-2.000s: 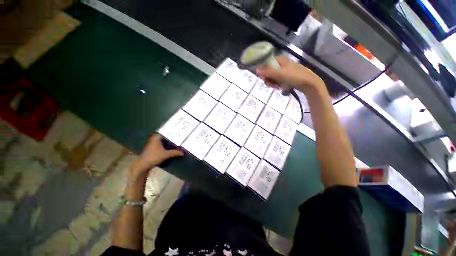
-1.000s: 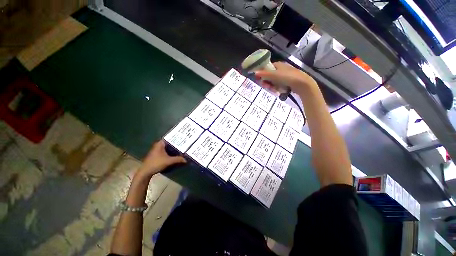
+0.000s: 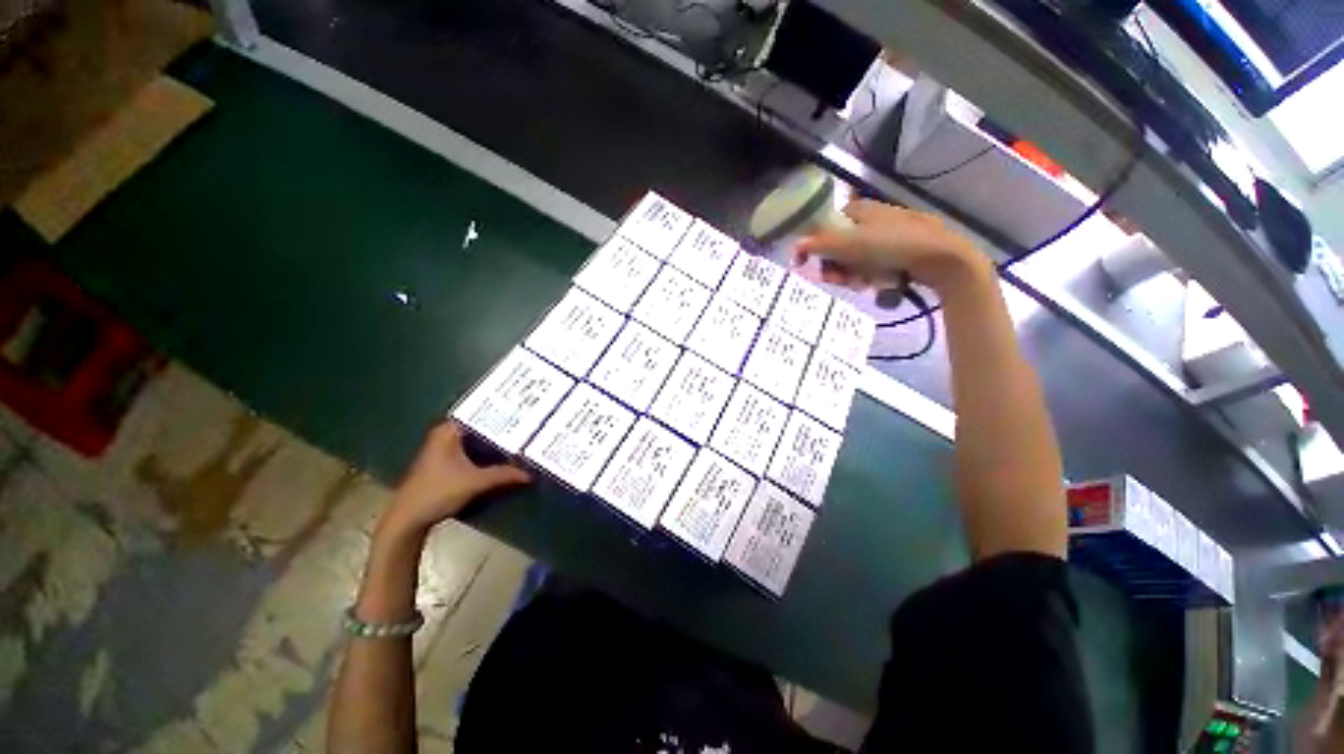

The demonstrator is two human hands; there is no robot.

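Observation:
A tight block of product boxes [image 3: 663, 386] lies label side up on the green bench [image 3: 317, 243], white faces with black print showing. My left hand [image 3: 454, 474] is at the block's near left corner, thumb along its near edge, fingers partly hidden. My right hand [image 3: 882, 243] grips the pale barcode scanner [image 3: 793, 203], held above the block's far edge, its head facing left. A dark cable hangs from the scanner's handle.
More boxes [image 3: 1167, 533] stand at the right of the bench. Behind are the black conveyor [image 3: 487, 103], a shelf with a mouse [image 3: 1282, 221] and part of a monitor [image 3: 1268, 44]. A red stool [image 3: 67, 354] stands at left. A person's hand [image 3: 1331, 663] shows at the right edge.
The scanner and my right hand have moved a little right, off the far boxes. My left hand stays at the block's corner. The other person's hand has appeared at the right edge.

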